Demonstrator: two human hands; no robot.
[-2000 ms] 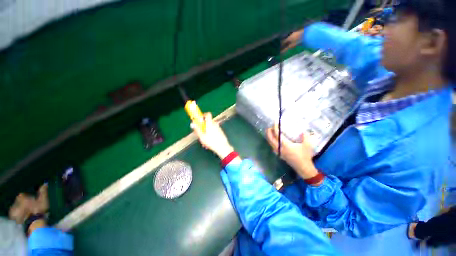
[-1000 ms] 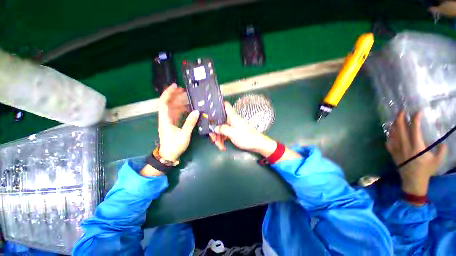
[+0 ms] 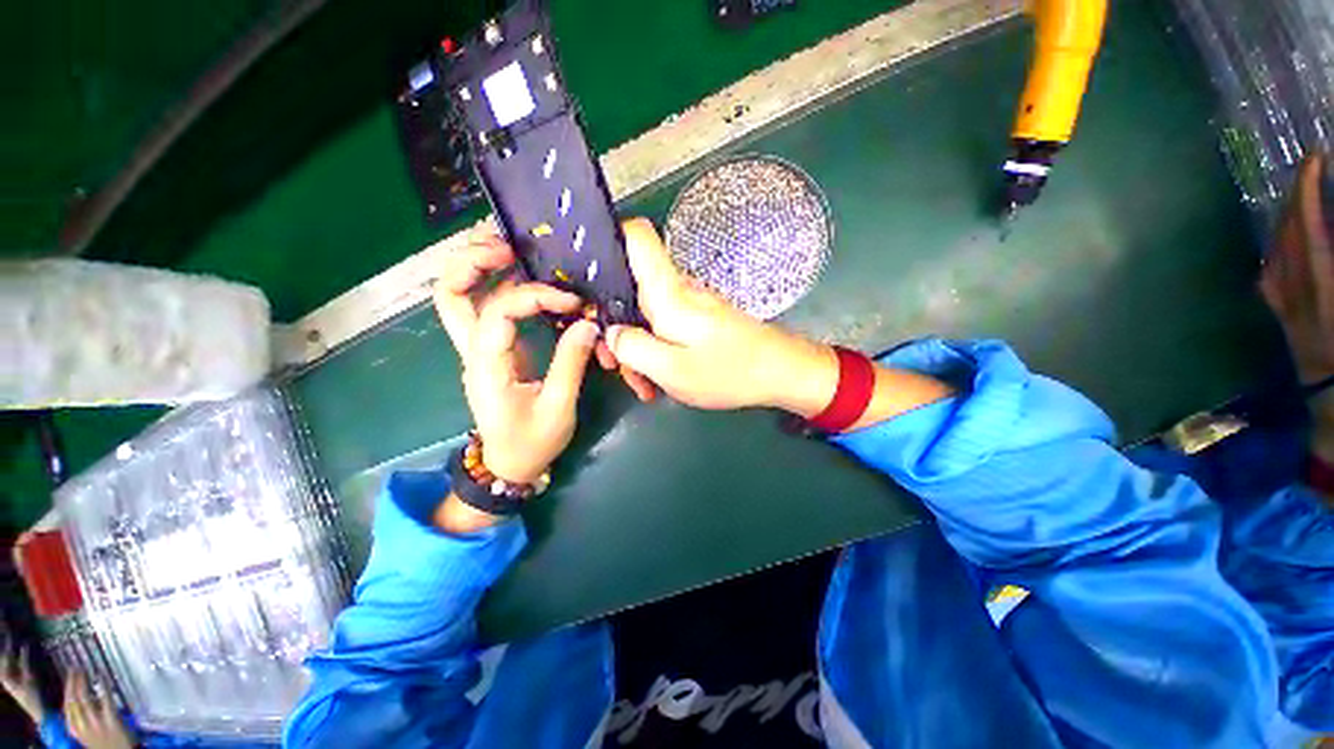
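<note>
A black phone body [image 3: 544,198] is held tilted over the pale bench edge, its open side with a white square label facing me. My left hand [image 3: 519,359] has its fingers at the phone's lower left corner. My right hand [image 3: 695,337] grips the lower right side. The fingertips of both hands meet at the lower end; whether a small part is between them cannot be told. A round screw dish [image 3: 749,237] lies right of the phone. A yellow electric screwdriver [image 3: 1056,88] with a dark nose is at the upper right, in no hand.
A second phone [image 3: 442,147] lies on the green belt behind the held one; another is cut off at the top. Clear plastic trays [image 3: 205,563], a white roll [image 3: 132,334] and a red block [image 3: 50,572] are at left. Another person's hand [image 3: 1299,271] and more trays are at right.
The view has moved closer. My left hand, apart from the phone's upper side a second ago, now has its fingers at the lower end beside my right fingertips.
</note>
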